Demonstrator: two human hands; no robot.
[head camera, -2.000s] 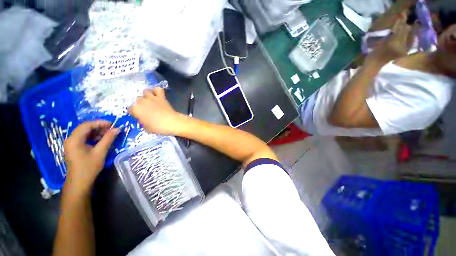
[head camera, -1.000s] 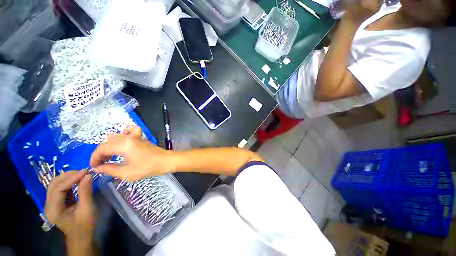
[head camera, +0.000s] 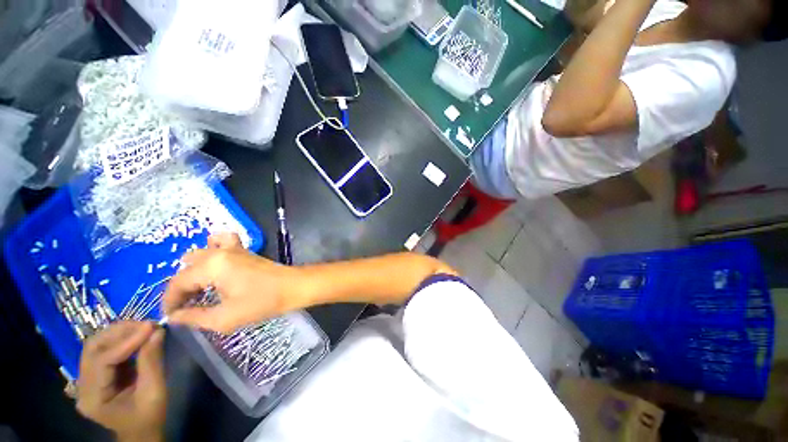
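My left hand (head camera: 123, 373) and my right hand (head camera: 226, 289) meet fingertip to fingertip in front of the blue tray (head camera: 121, 268). A tiny white sleeve (head camera: 164, 320) shows between the fingertips; the piece in my left fingers is mostly hidden. Metal rods (head camera: 76, 304) lie loose at the tray's left side, with thinner rods near its front edge. Small white sleeves (head camera: 181, 226) are heaped at its right. A clear plastic box (head camera: 321, 345) of thin silvery rods sits nearest my body, partly under my right hand and forearm.
A labelled clear bag (head camera: 136, 160) of white parts overlaps the tray. A black pen (head camera: 282, 217), white-edged phone (head camera: 346, 167), second phone (head camera: 329, 60) with cable, and lidded boxes (head camera: 207, 60) lie beyond. A person in white (head camera: 596, 112) sits at the green bench; blue crates (head camera: 674, 311) stand on the floor.
Since two seconds ago, my right hand has moved from the bag to meet my left fingertips, and the camera view has shifted. Over the last second both hands stay together; a white sleeve now shows between them.
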